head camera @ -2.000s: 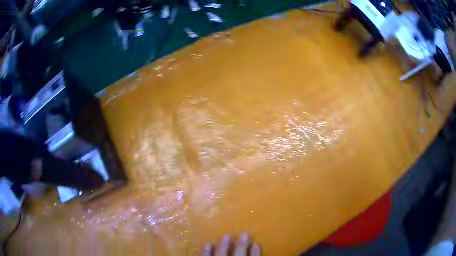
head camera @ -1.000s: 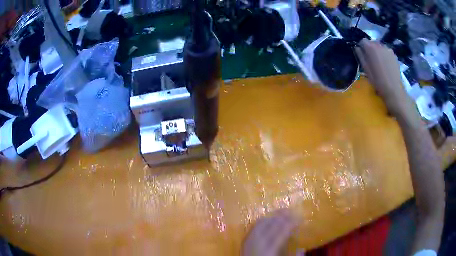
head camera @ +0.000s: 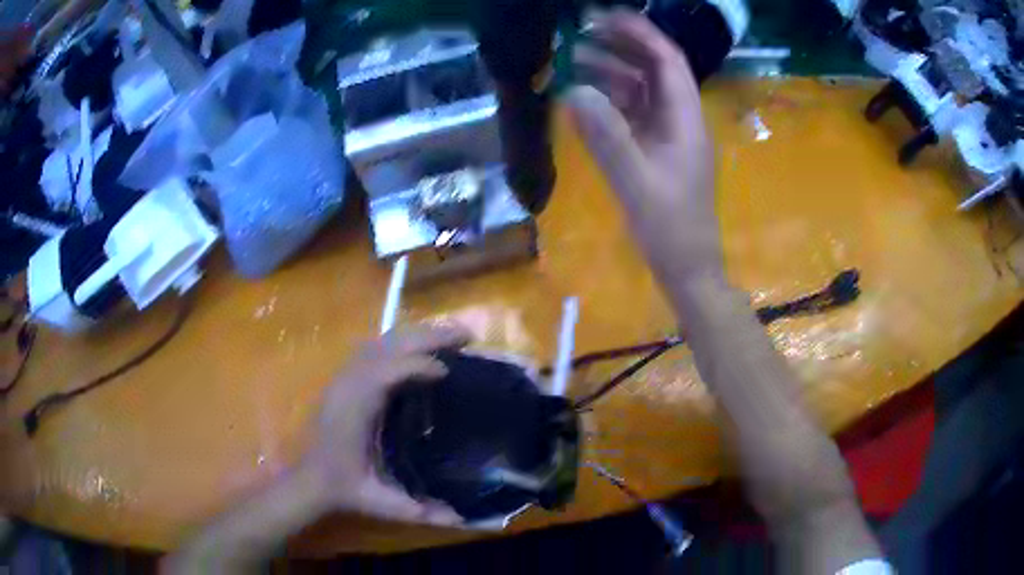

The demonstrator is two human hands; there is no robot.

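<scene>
A camera housing (head camera: 472, 432) with a black round inside faces up at the front of the bench. Its two white antennas (head camera: 565, 343) point away from me. My left hand (head camera: 376, 421) holds it by the left side. A black pigtail cable (head camera: 808, 301) runs from it to the right, passing by my right forearm. A thin lead with a bluish end (head camera: 670, 530) hangs at the bench's front edge. My right hand (head camera: 646, 101) is raised beside the dark electric screwdriver (head camera: 526, 124), blurred, fingers apart, with nothing seen in it.
The silver metal box (head camera: 432, 157) stands left of the screwdriver. A bluish plastic bag (head camera: 275, 180) and a white camera unit (head camera: 146, 253) lie to its left. More white and black parts (head camera: 954, 84) are piled at the far right. A red thing (head camera: 898, 455) is below the bench edge.
The camera housing has come from the back right to the front of the bench, into my left hand. My right hand has let go of it and moved left to the screwdriver.
</scene>
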